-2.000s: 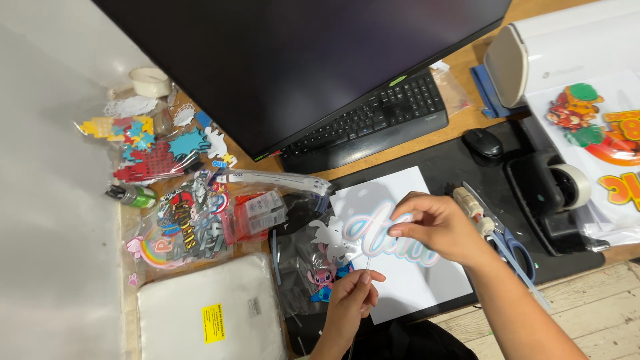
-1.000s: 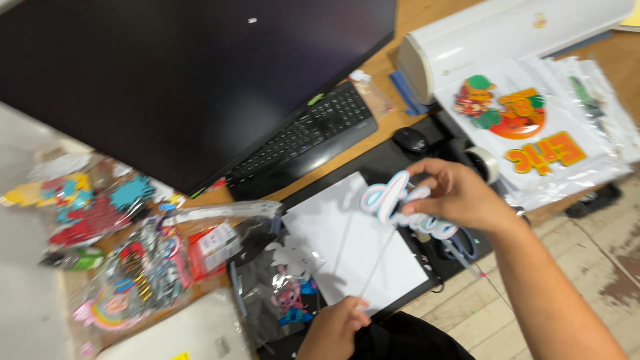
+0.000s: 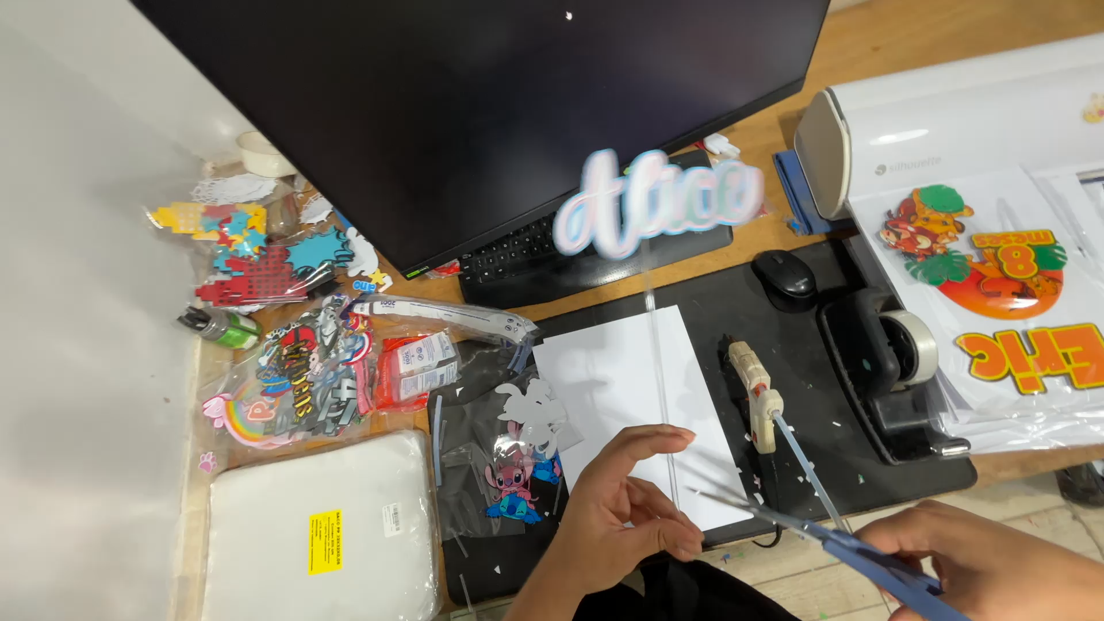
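Note:
A cut-out lettering topper (image 3: pixel 660 203) in white, pink and blue stands up on a thin clear stick (image 3: pixel 660 371). My left hand (image 3: pixel 634 509) is around the lower part of the stick, thumb and fingers curled about it. Blue-handled scissors (image 3: pixel 819 535) are in my right hand (image 3: pixel 966 561), their blades pointing left, close to the stick's lower part. Beneath them lie white paper sheets (image 3: pixel 638 405) on a black desk mat (image 3: pixel 802 336). A hot glue gun (image 3: pixel 755 397) with a glue stick in it rests right of the paper.
A monitor (image 3: pixel 500 103) and keyboard (image 3: pixel 595 250) stand behind. At right are a mouse (image 3: pixel 785 276), a tape dispenser (image 3: pixel 871 371), a white cutting machine (image 3: pixel 966 129) and bagged toppers (image 3: pixel 1009 285). Bagged cut-outs (image 3: pixel 302 371) and a white wrapped pack (image 3: pixel 319 535) lie left.
My right hand has let go of the lettering and now holds the scissors at lower right. The topper stands higher, over the keyboard, on its stick at my left hand.

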